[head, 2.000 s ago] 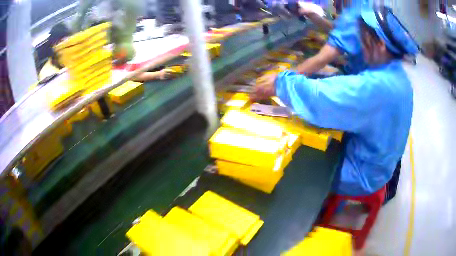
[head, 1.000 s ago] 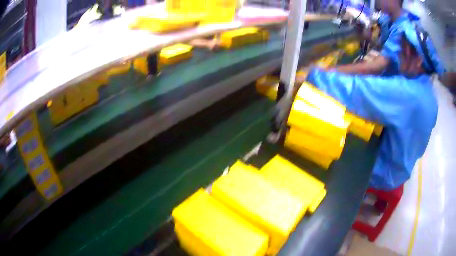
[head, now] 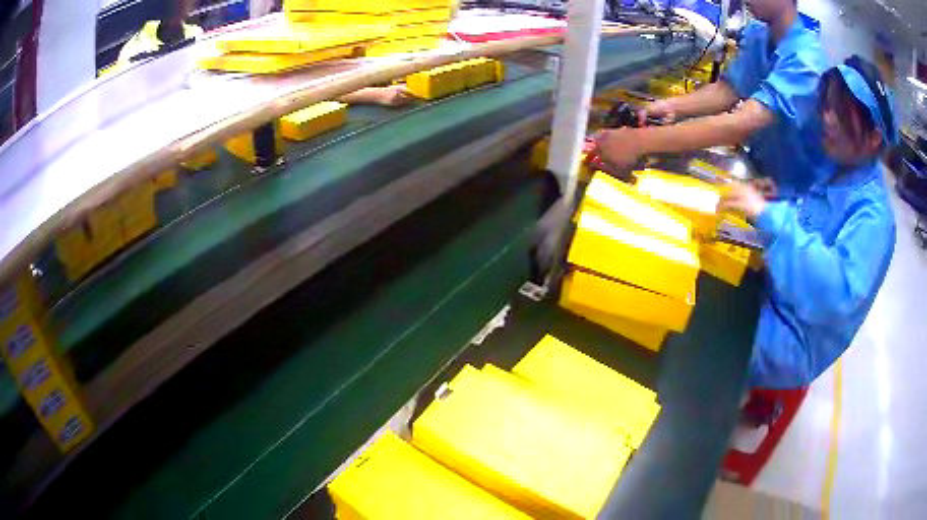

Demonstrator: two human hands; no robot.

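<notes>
Neither of my hands is in view. Nearest in front of me, several yellow boxes lie side by side on the dark green bench; the middle one (head: 523,437) overlaps the box (head: 590,386) at its far side, and the front box (head: 417,482) is cut off by the lower edge. No print can be read on them. Beyond them is a stack of yellow boxes (head: 635,254), with its upper boxes turned against the lower ones.
A green conveyor belt (head: 335,406) runs beside the bench. A white post (head: 577,112) stands at the bench's far part. Two people in blue workwear (head: 828,274) are at the right, one on a red stool (head: 767,437). A label strip (head: 43,376) hangs left.
The view has steadied and shifted slightly. The seated person has leaned back, and the other person's forearms now reach over the bench behind the stack. The near boxes still lie on the bench.
</notes>
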